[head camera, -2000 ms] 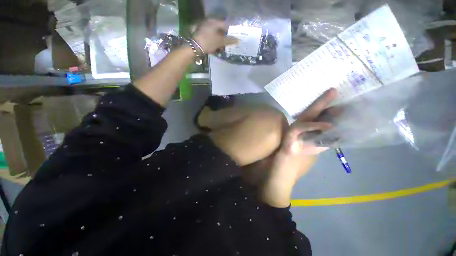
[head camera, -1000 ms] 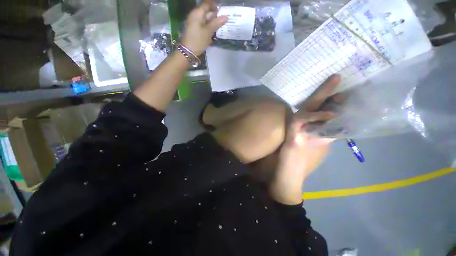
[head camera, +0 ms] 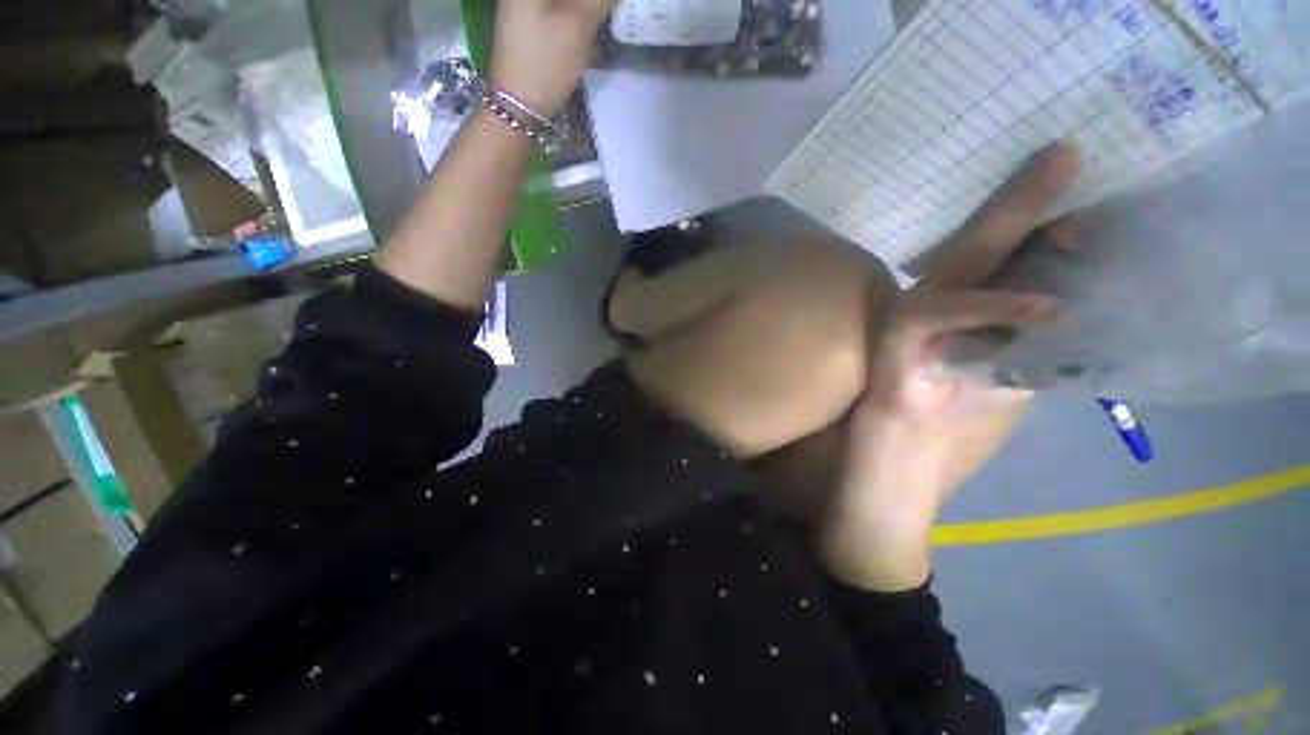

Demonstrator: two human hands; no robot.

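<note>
My right hand is at the right, holding a large clear plastic bag with some small dark parts near the fingers. A blue pen sticks out below that hand. My fingers lie over a white ruled card with blue handwriting. My left hand, with bracelets at the wrist, is at the top edge; its fingers are cut off. Just right of it, a clear bag of small dark parts with a white label lies on a white sheet.
A green bin edge and a white tray with bags are on the shelf at upper left. Cardboard boxes stand below it. My bent knee is in the middle. Yellow lines cross the grey floor at right.
The view has shifted, so the card and labelled bag sit higher in the picture. My left hand has moved up to the top edge. My right hand keeps hold of the large bag.
</note>
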